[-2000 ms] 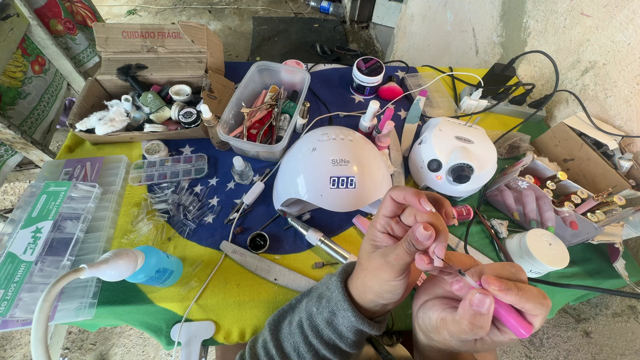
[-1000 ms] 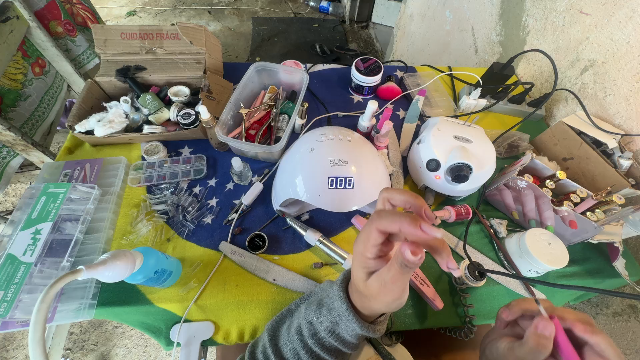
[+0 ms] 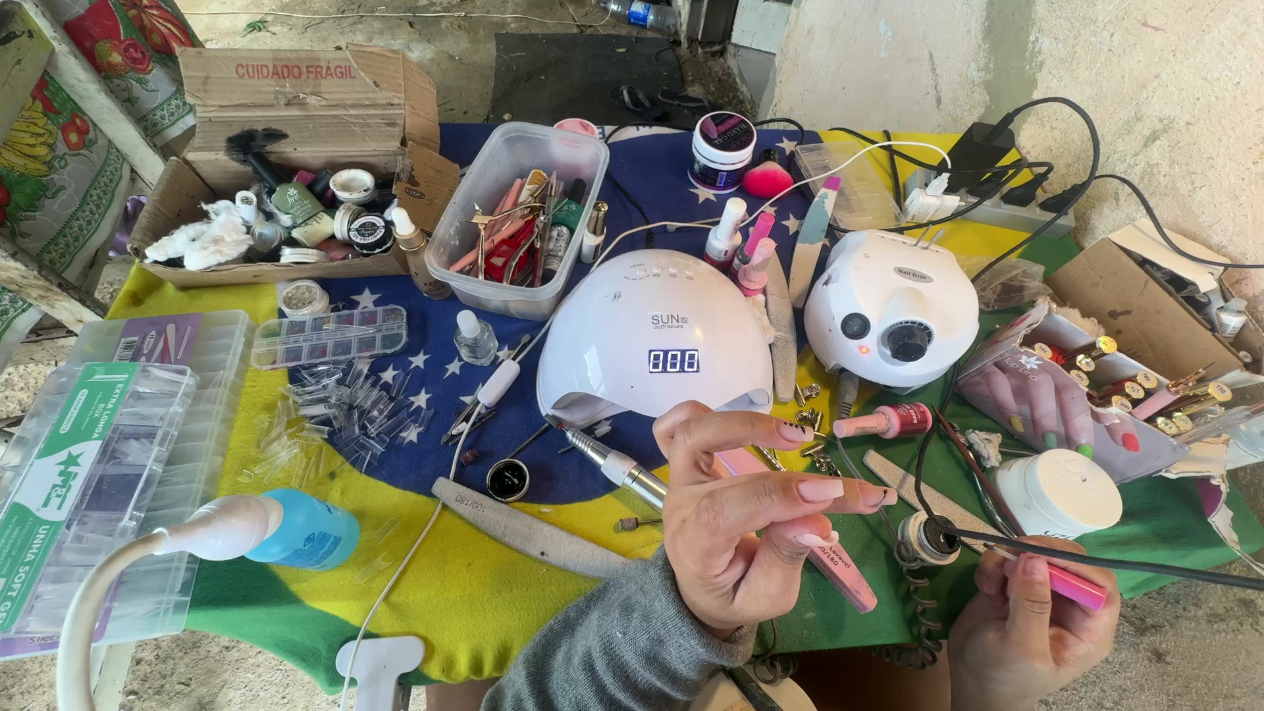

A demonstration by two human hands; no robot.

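Note:
My left hand (image 3: pixel 741 523), in a grey sleeve, is raised in front of the white nail lamp (image 3: pixel 657 336) with its fingers spread and nothing in them. Dark marks show on some of its nail tips. At the lower right my right hand (image 3: pixel 1037 622) grips a thin brush with a pink handle (image 3: pixel 1076 587); the brush points up and left, and its tip is hard to make out near a small open pot (image 3: pixel 928 539). Behind my left hand lies a pink nail file (image 3: pixel 839 568). A red polish bottle (image 3: pixel 901 421) lies on its side above the pot.
A white nail drill unit (image 3: pixel 892 311) and cables stand at the back right. A white jar (image 3: pixel 1057 492) is beside my right hand. Farther left are a plastic tub (image 3: pixel 464 222) of tools, a cardboard box (image 3: pixel 168 222), a blue bottle (image 3: pixel 306 531) and cases of nail tips (image 3: pixel 222 395).
Two seconds ago my hands were together, with the brush at a left fingertip. They have since parted, and my right hand has moved right with the pink-handled brush. My left hand stays raised.

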